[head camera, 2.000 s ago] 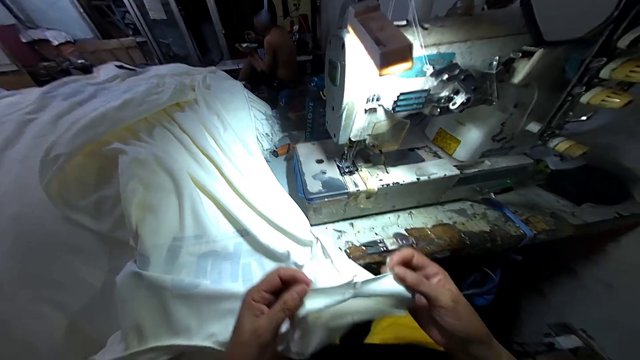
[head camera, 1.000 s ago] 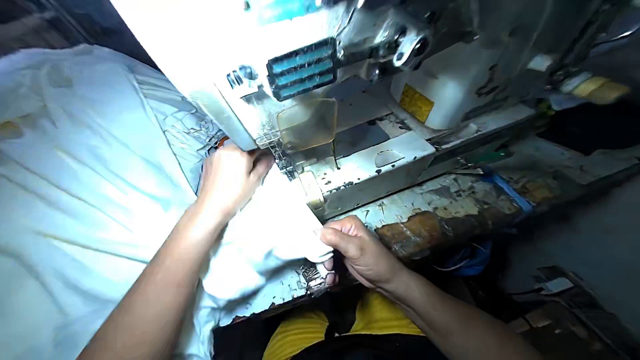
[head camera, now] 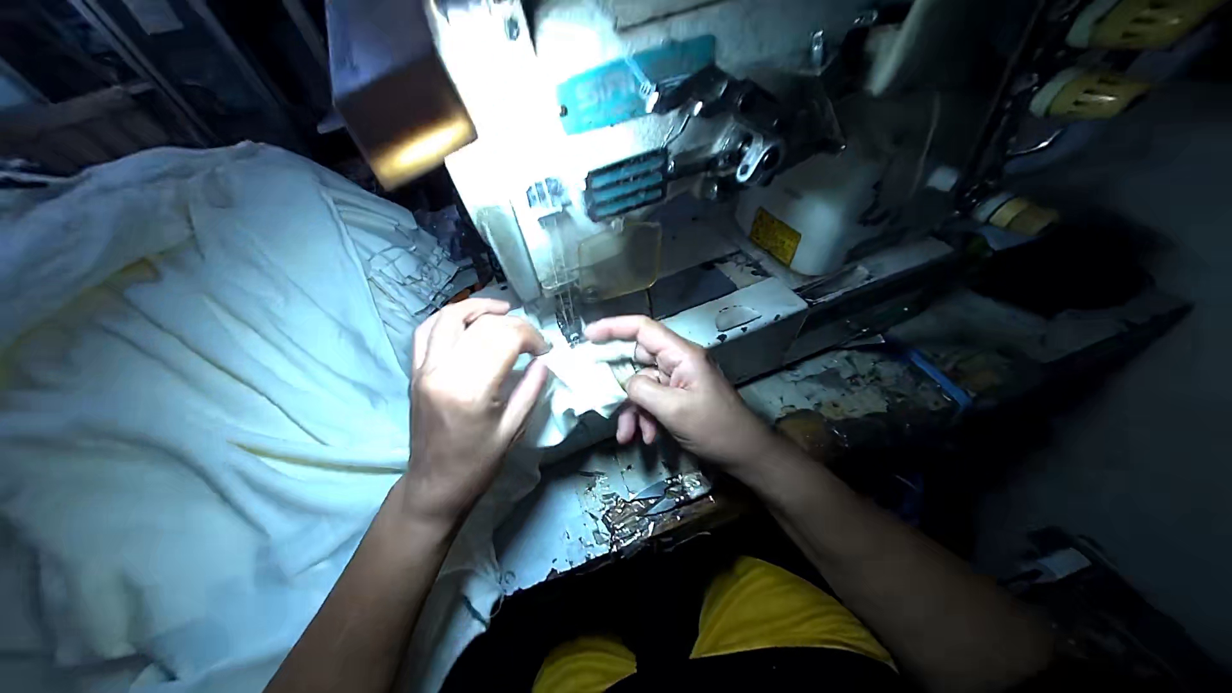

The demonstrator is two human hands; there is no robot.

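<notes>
A white industrial sewing machine (head camera: 500, 212) stands before me under a bright lamp. White fabric (head camera: 582, 380) lies at its presser foot (head camera: 570, 322), and a large bulk of the same fabric spreads over the left side. My left hand (head camera: 472, 385) rests on the cloth just left of the foot, fingers bent, thumb apart. At the right of the foot my right hand (head camera: 674, 385) has the cloth's edge between thumb and fingers, its index finger reaching toward the needle area.
The worn table edge (head camera: 664, 505) with peeling paint runs in front of the machine. A blue strip (head camera: 929, 377) lies on the table at the right. Yellow thread cone holders (head camera: 1088, 93) stand at the upper right. My knees in yellow cloth (head camera: 770, 616) are below.
Two seconds ago both hands held the fabric stretched in front of the machine; now they are at the presser foot. Since one second ago, my right hand has moved up toward the foot.
</notes>
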